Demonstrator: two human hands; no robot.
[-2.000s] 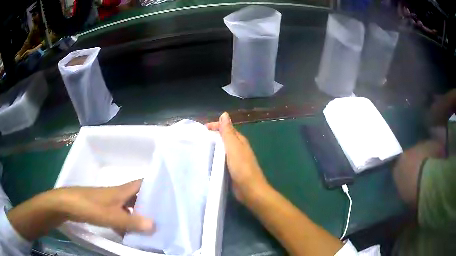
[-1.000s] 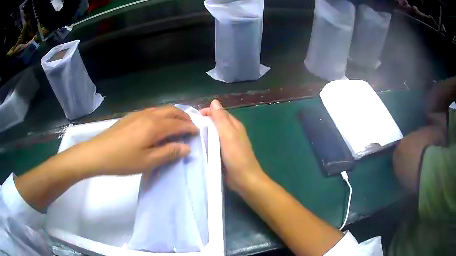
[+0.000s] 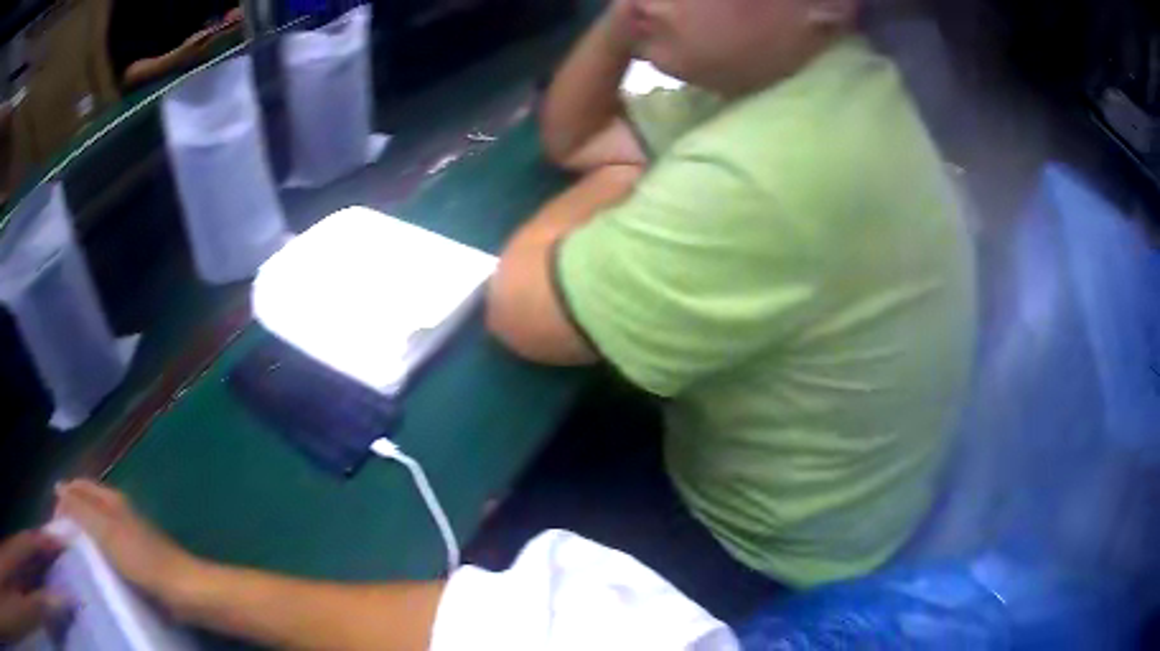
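The white foam tray is cut off at the bottom left corner; only its right end shows, and its inside is mostly out of the picture. My right hand lies along the tray's outer right side and holds it, fingers at the far corner. My left hand is at the left edge, cut off and blurred, over the tray; whether it grips anything cannot be seen.
Upright white bagged units stand on the conveyor. A white pile, a black phone and its white cable lie on the green bench. A person in a green shirt leans there; blue plastic is behind.
The view has swung right, so the tray and my hands now sit at the lower left and the neighbouring person shows. My left hand is now mostly out of the picture.
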